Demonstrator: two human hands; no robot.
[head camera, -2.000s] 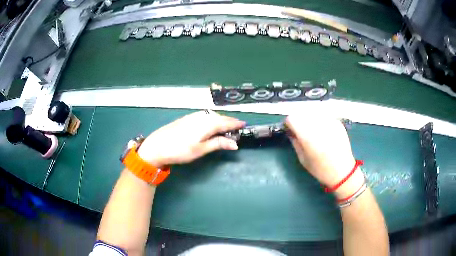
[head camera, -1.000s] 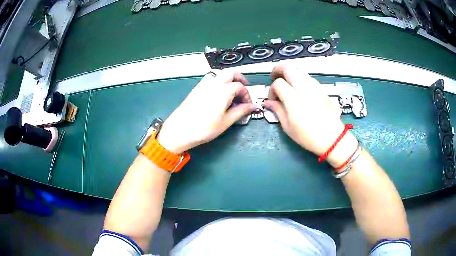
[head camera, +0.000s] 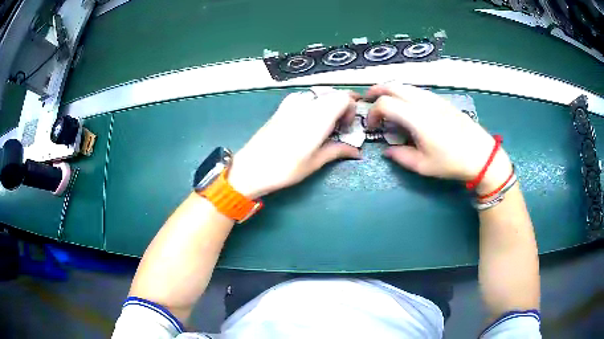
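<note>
A silver-grey tabbed plate (head camera: 356, 134) lies on the dark-green worktop under my hands. Its right end shows past my right hand, and most of the rest is covered. My left hand (head camera: 301, 136) has its fingers on the plate's left part, with the thumb below a pale tab. My right hand (head camera: 420, 132) has its fingers curled on the plate just to the right. The fingertips are close together around a small dark gap between two tabs. Whether they pinch a small piece cannot be seen.
A black ring-faced plate (head camera: 351, 58) rests on the pale rail (head camera: 165, 83) beyond my hands. Another black ring-faced plate (head camera: 588, 162) lies at the far right. A bracket with a black knob (head camera: 65, 130) and a black roller (head camera: 41, 175) stand at the far left.
The view has tilted down, and the far row of parts has left it. The plate has gone from raised between my hands to flat on the worktop. My fingers have shifted slightly right along it.
</note>
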